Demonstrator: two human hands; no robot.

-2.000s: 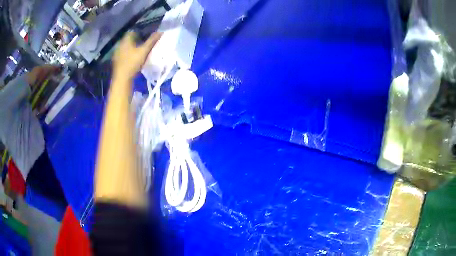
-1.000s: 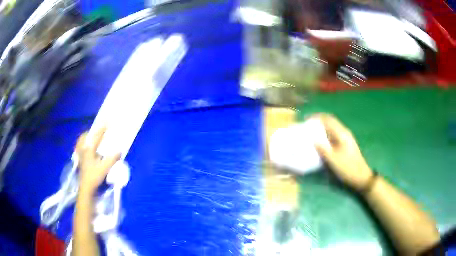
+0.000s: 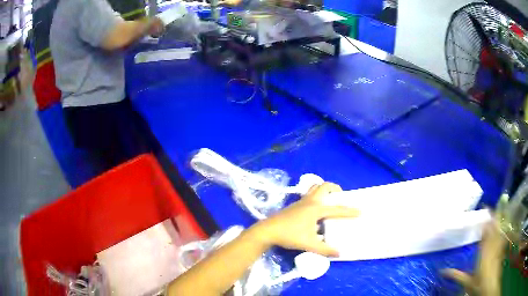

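Note:
Two long white power strips (image 3: 405, 217) lie side by side over the blue sheeting. My left hand (image 3: 301, 222) spans their left ends, thumb and fingers around them. My right hand (image 3: 486, 260) is blurred at their right end, fingers spread; I cannot tell whether it touches them or holds anything. A coiled white cord (image 3: 220, 167) in clear film lies beyond my left hand, with a round white plug (image 3: 311, 182) beside the strips. A second round plug (image 3: 312, 265) and filmed cord (image 3: 257, 277) lie on the near side, partly behind my forearm.
A red crate (image 3: 75, 222) at the lower left holds white pieces and cords. Another person (image 3: 90, 63) stands at the far left, holding a white piece. A dark stand with equipment (image 3: 289, 29) is at the back. A black fan (image 3: 469, 46) is at the upper right.
The view has swung left, bringing the red crate and other person into view. My right hand has moved from the green mat to the strips' right end; its white wad no longer shows.

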